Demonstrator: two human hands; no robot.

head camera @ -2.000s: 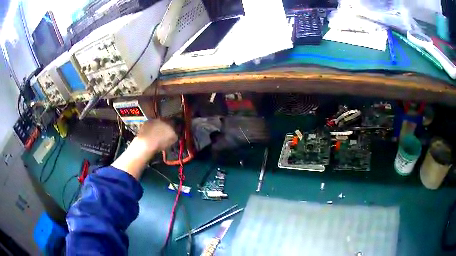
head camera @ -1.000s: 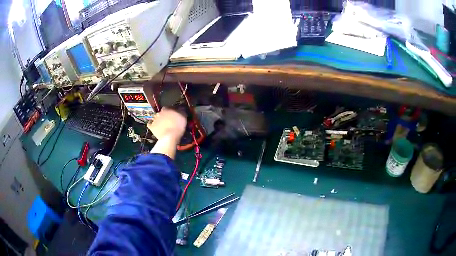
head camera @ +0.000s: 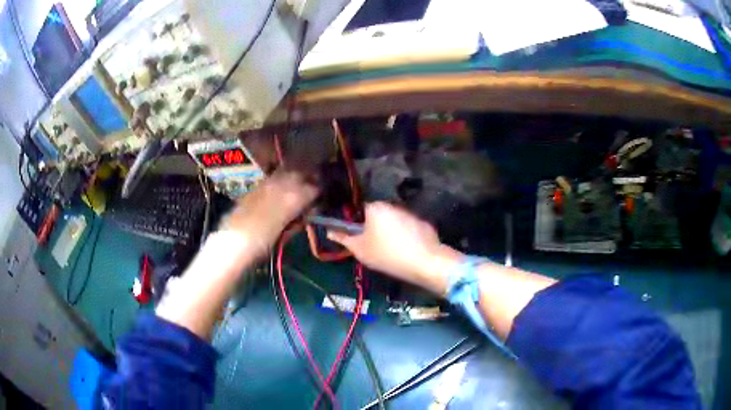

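My left hand (head camera: 276,204), blurred, is at the orange-framed multimeter (head camera: 350,172) under the shelf; its fingers face away and their hold is hidden. My right hand (head camera: 394,240), with a light blue wrist strap (head camera: 465,290), is just right of it at the meter's lower part. Its thumb and fingers pinch a slim grey object (head camera: 335,223), perhaps a test probe, whose other end reaches towards my left hand. Red leads (head camera: 358,296) and dark leads loop down from the meter to the front. The meter's face is hidden.
The power supply (head camera: 226,160) with red digits stands left of the meter. A small circuit board (head camera: 417,312) and tweezers (head camera: 429,370) lie in front of my right forearm. Larger boards (head camera: 589,216) lie at the right rear. The wood-edged shelf (head camera: 513,86) overhangs both hands.
My right hand has come into view and reached the meter, beside my left hand, holding the grey object. The red leads now hang in a wider loop. The view has shifted.
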